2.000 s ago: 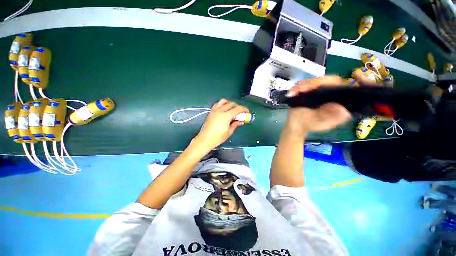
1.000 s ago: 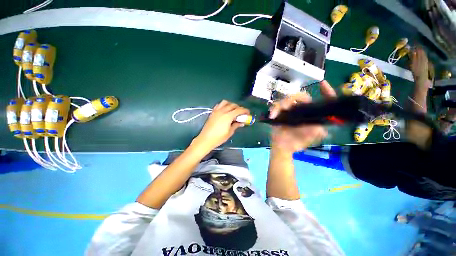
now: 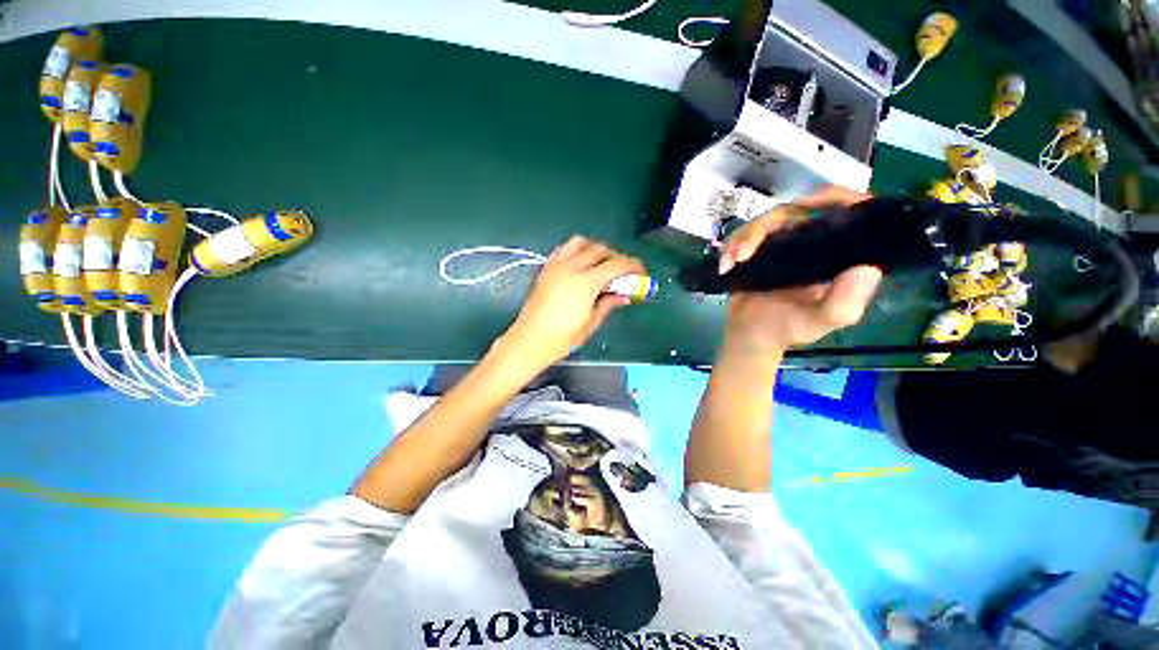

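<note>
My left hand holds a yellow housing down on the green bench. The housing's blue end and white label show beyond my fingers, and its white cord loop lies to the left. My right hand is closed around a black electric screwdriver, lying nearly level with its barrel end pointing left. The barrel end is a little right of the housing, with a gap between them. The bit tip is too small to tell. The grey-white screw feeder stands behind my right hand.
Yellow housings stand in rows at left, one lying slanted beside them. A jumbled heap lies at right. Spaced housings lie beyond the pale rail. A black lead curves at right. A neighbour's dark sleeve shows at right.
The view has shifted slightly. My right hand and the screwdriver moved from the feeder front toward the housing, then slightly back to the right. My left hand keeps its hold on the housing.
</note>
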